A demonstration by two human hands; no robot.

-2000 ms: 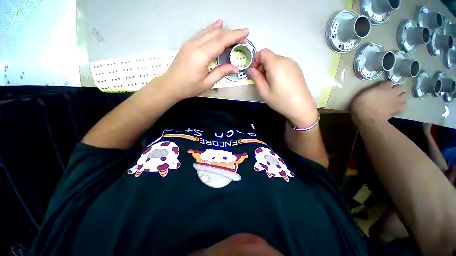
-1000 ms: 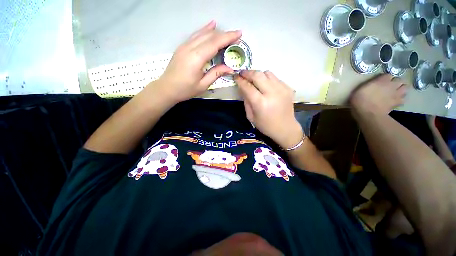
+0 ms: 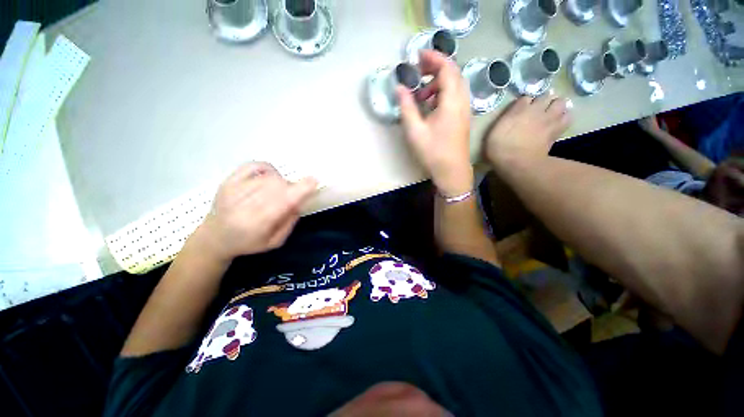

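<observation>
My right hand (image 3: 440, 122) has its thumb and fingers around the upright tube of a silver flanged tube (image 3: 383, 94), at the left edge of a group of similar parts. My left hand (image 3: 257, 208) is bent over the right end of a pale label sheet (image 3: 167, 228) with rows of tiny dark marks at the bench's front edge. Whether its fingers hold anything is hidden.
More flanged tubes (image 3: 534, 69) stand at the right and two (image 3: 303, 28) at the far side. Another person's forearm and hand (image 3: 530, 130) rest at the bench edge on the right. White sheets (image 3: 41, 195) lie at left. Blue-silver small parts (image 3: 670, 28) lie far right.
The view has turned right. My hands have parted; my right hand has moved from the worked part's near side to a flanged tube at the right group. My left hand has let go of the part.
</observation>
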